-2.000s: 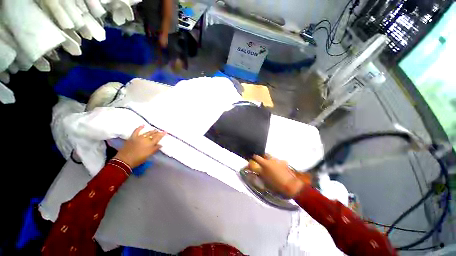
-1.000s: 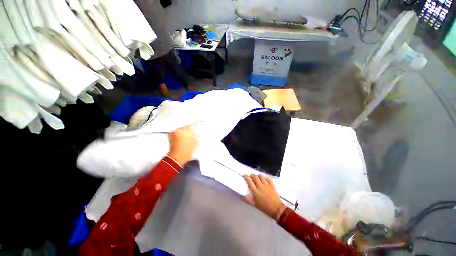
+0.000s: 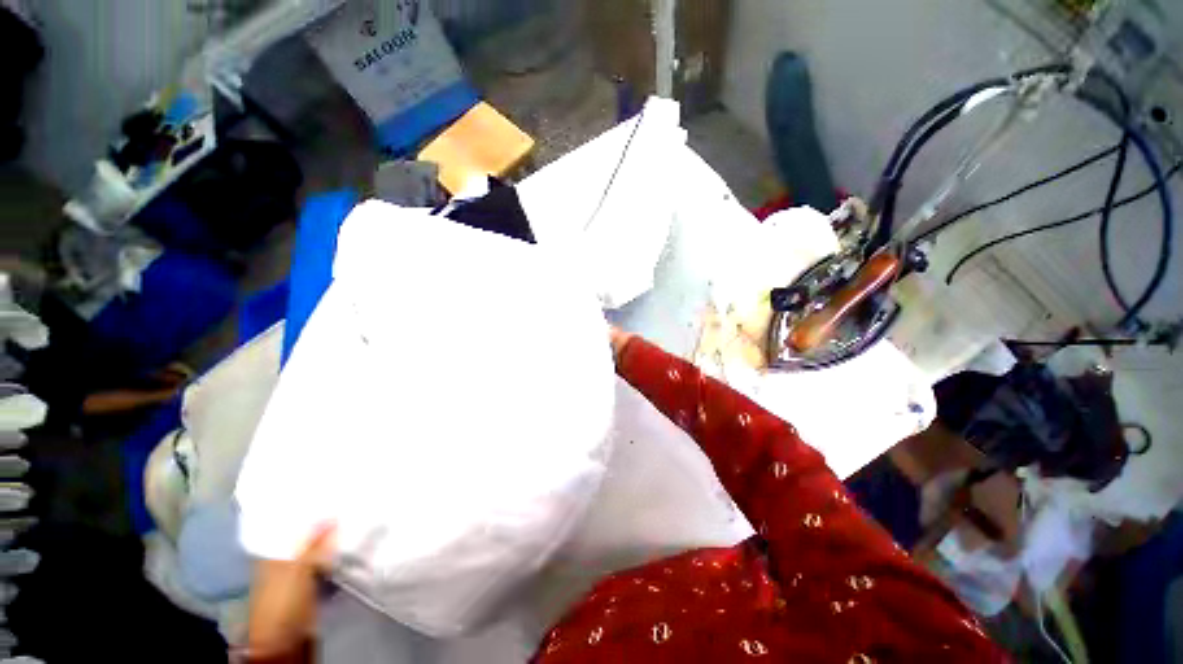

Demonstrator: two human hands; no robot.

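The white garment [image 3: 441, 415] lies bunched and raised over the middle of the table, with a thin dark line on its far right part. A black cloth patch [image 3: 496, 212] shows at its far edge. My left hand [image 3: 296, 590] is at the garment's near left edge, blurred, with fingertips at the cloth; its grip is unclear. My right hand [image 3: 618, 340] is mostly hidden behind the garment's right edge; only a small part by the red sleeve shows. The steam iron [image 3: 843, 311] with its orange-brown handle rests at the table's right end.
A wooden stool [image 3: 476, 147] and a white-and-blue box [image 3: 393, 71] stand beyond the table. A blue strip [image 3: 311, 266] runs along the far left. Dark hoses [image 3: 895, 162] loop above the iron. A bundle of dark cloth [image 3: 1038, 422] is at right. Folded white edges [image 3: 20, 413] show at far left.
The view has turned toward the right. The garment has been lifted and bunched up, covering most of the black patch. My left hand has moved to its near edge, my right hand behind it.
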